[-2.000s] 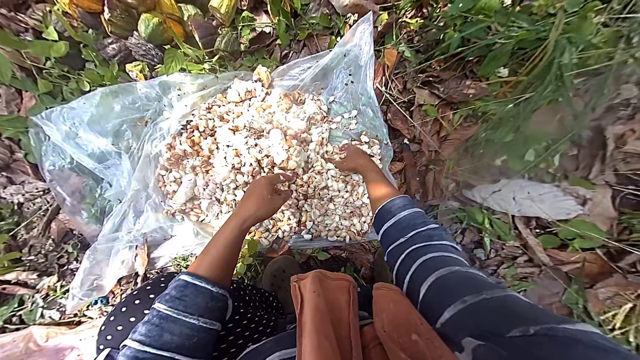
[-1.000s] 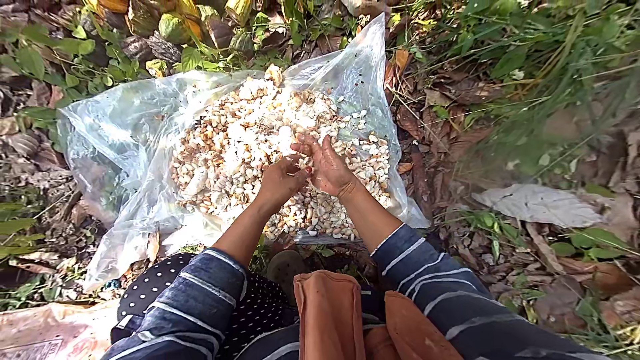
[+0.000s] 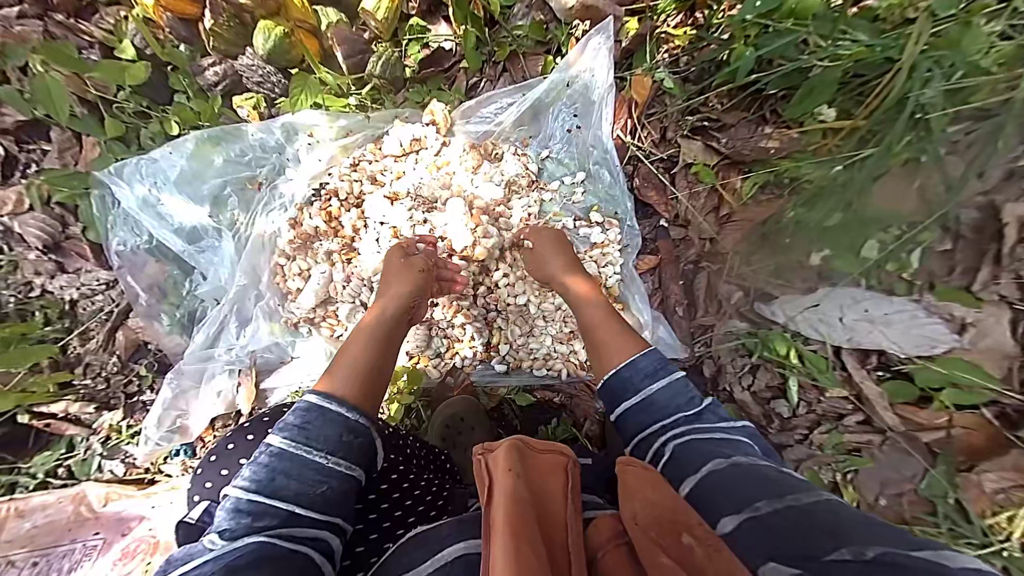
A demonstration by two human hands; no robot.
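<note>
A heap of pale, wet cacao beans (image 3: pixel 352 216) lies on a clear plastic sheet (image 3: pixel 184 208) spread over the ground. Over the middle of the heap is my left hand (image 3: pixel 420 278), palm turned inward, fingers apart and nothing seen in it. To its right, my right hand (image 3: pixel 550 256) reaches into the beans with its fingers curled down; its fingertips are partly hidden, so whether they hold beans is unclear.
Cacao pods (image 3: pixel 278 42), green and yellow, lie beyond the sheet. Grass and leafy plants (image 3: pixel 840 88) grow at the right, above a large dry leaf (image 3: pixel 860 320). A printed sack (image 3: pixel 88 528) lies at the lower left, and a shoe (image 3: pixel 460 428) shows below the sheet.
A second ago my hands were close together over the heap; now they are apart, the right one lowered to the beans on the right.
</note>
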